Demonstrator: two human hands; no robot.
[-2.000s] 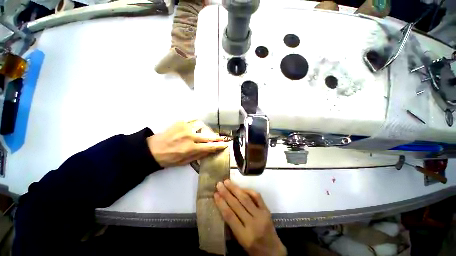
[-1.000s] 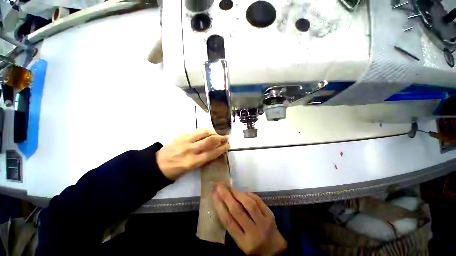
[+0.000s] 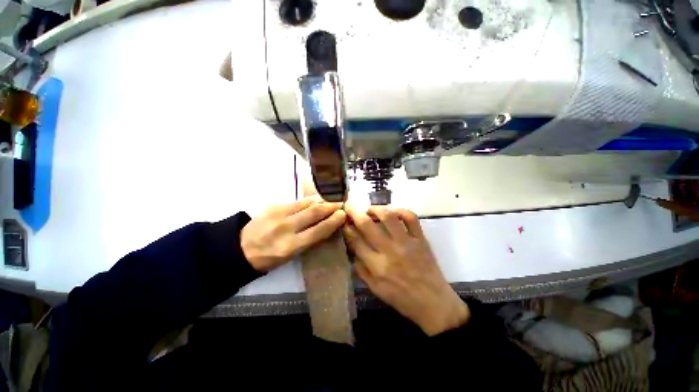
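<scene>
A brown-beige fabric band (image 3: 328, 287) runs from under the sewing machine head (image 3: 444, 69) towards me, its end hanging over the table's front edge. My left hand (image 3: 290, 233) lies on the band's upper left part, fingertips pressing it near the needle area. My right hand (image 3: 398, 264) is at the band's right edge, its fingertips beside the left ones, near the needle. The shiny take-up lever guard (image 3: 325, 138) stands just above the fingertips. The needle and presser foot are hidden behind the guard and fingers.
Tension knobs (image 3: 421, 165) sit right of the guard. A blue sheet (image 3: 44, 157) with dark items lies at the far left. An orange-handled tool (image 3: 678, 207) lies at the far right. Garment pieces (image 3: 571, 329) are heaped below the table's right side. The table has a grey front edge (image 3: 536, 285).
My right hand has moved up along the band to beside my left fingertips. The band's hanging end has moved up towards the machine. The camera view has also shifted.
</scene>
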